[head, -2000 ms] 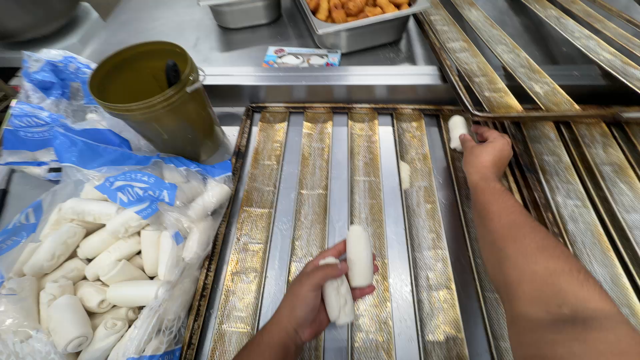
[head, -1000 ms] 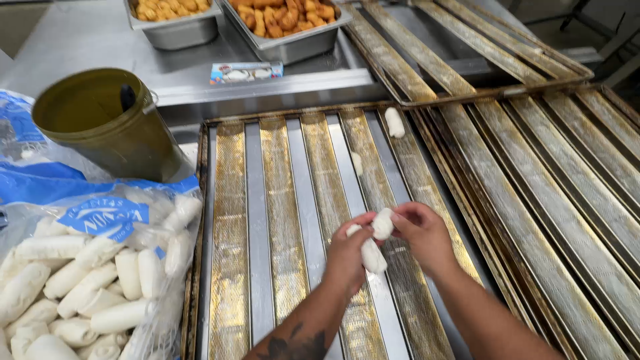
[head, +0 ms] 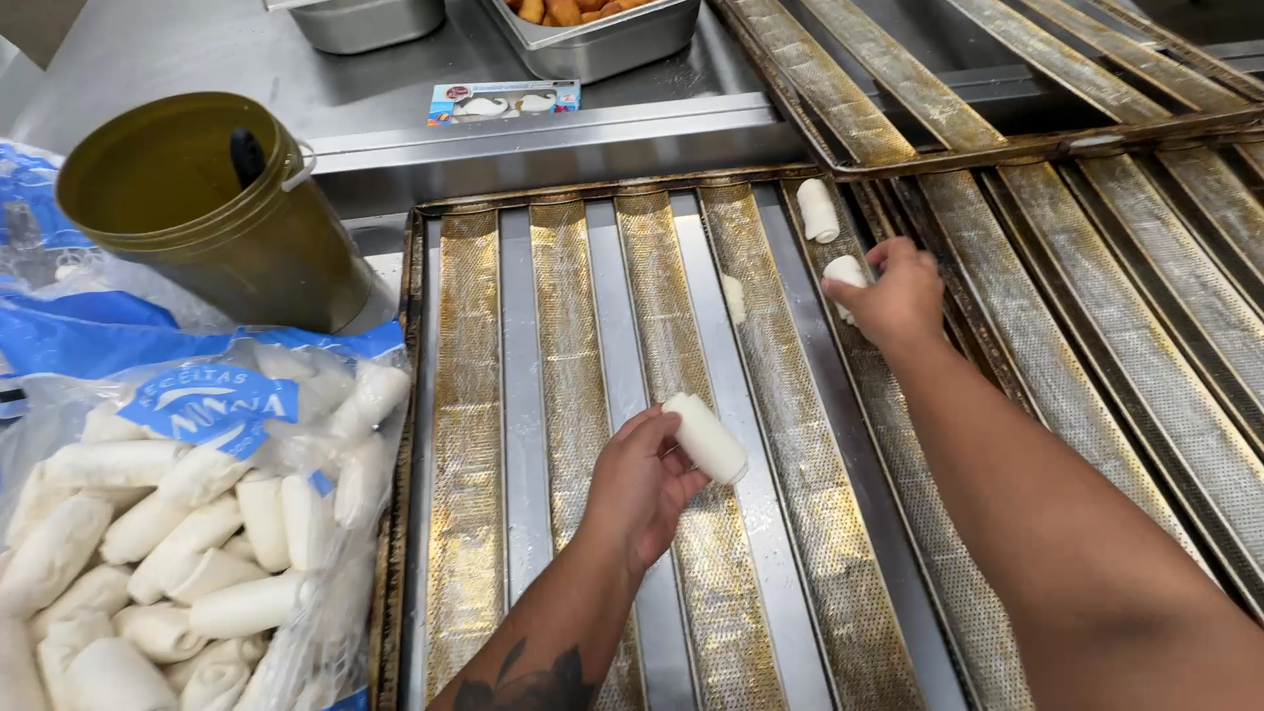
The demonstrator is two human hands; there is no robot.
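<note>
My left hand (head: 647, 484) holds a white dough roll (head: 707, 437) above the middle channels of a perforated baguette tray (head: 469, 395). Over the tray's rightmost channel, my right hand (head: 897, 291) grips a second dough roll (head: 845, 281) between thumb and fingers. Another dough roll (head: 818, 210) lies in that same channel, just beyond the right hand, near the far rim. A pale flat scrap of dough (head: 734, 298) sits at the edge of the neighbouring channel. To the left, an opened plastic bag (head: 212, 395) is full of similar white rolls.
An olive plastic bucket (head: 207, 217) with a black handle inside stands behind the bag. More channelled trays (head: 1076, 296) are stacked at the right, one overlapping the far corner. Metal pans (head: 602, 39), one with golden fried pieces, and a printed card (head: 504, 103) rest on the steel counter.
My hands, together over the tray one second ago, are now apart. The right hand has moved away with one roll to the rightmost channel; the left still holds the other.
</note>
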